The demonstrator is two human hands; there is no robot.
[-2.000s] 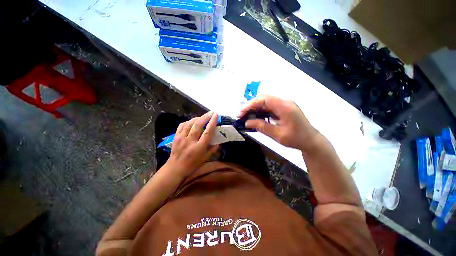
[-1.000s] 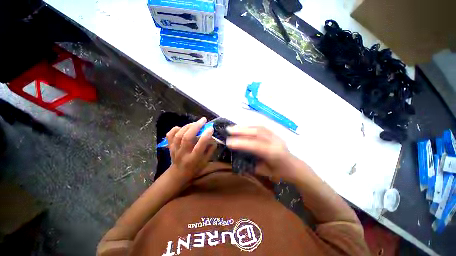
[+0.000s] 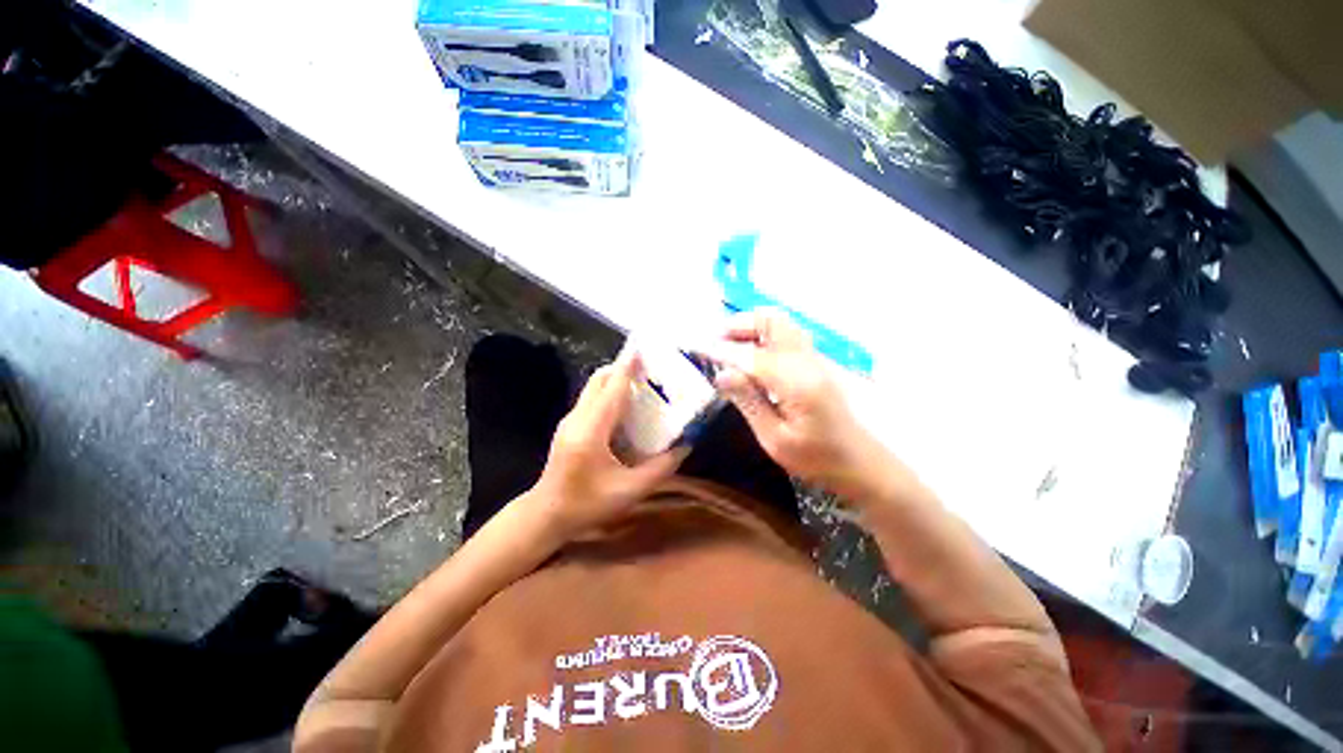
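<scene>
My left hand (image 3: 597, 449) is closed around a small retail box (image 3: 658, 400), held over my lap by the table's front edge; its whitish face shows. My right hand (image 3: 788, 386) is at the box's right end, fingers bent against it. What the right fingertips pinch there is too small to tell. Dark material shows at that end between the hands. A blue and white flat carton (image 3: 803, 327) lies on the white table just beyond my right hand, partly covered by it.
Filled boxes (image 3: 545, 144) stand stacked at the back. A black cable heap (image 3: 1097, 206), yellowish scraps (image 3: 884, 118) and a brown carton (image 3: 1178, 66) lie right. Flat cartons (image 3: 1303, 486) and a clear cup (image 3: 1164, 569) are far right. A red stool (image 3: 177, 258) and a person's green clothing (image 3: 52, 677) are left.
The black cable bundle seen at the box mouth is now mostly out of sight. The box has turned in my left hand, and my right hand has moved to its end. Green clothing has appeared lower left.
</scene>
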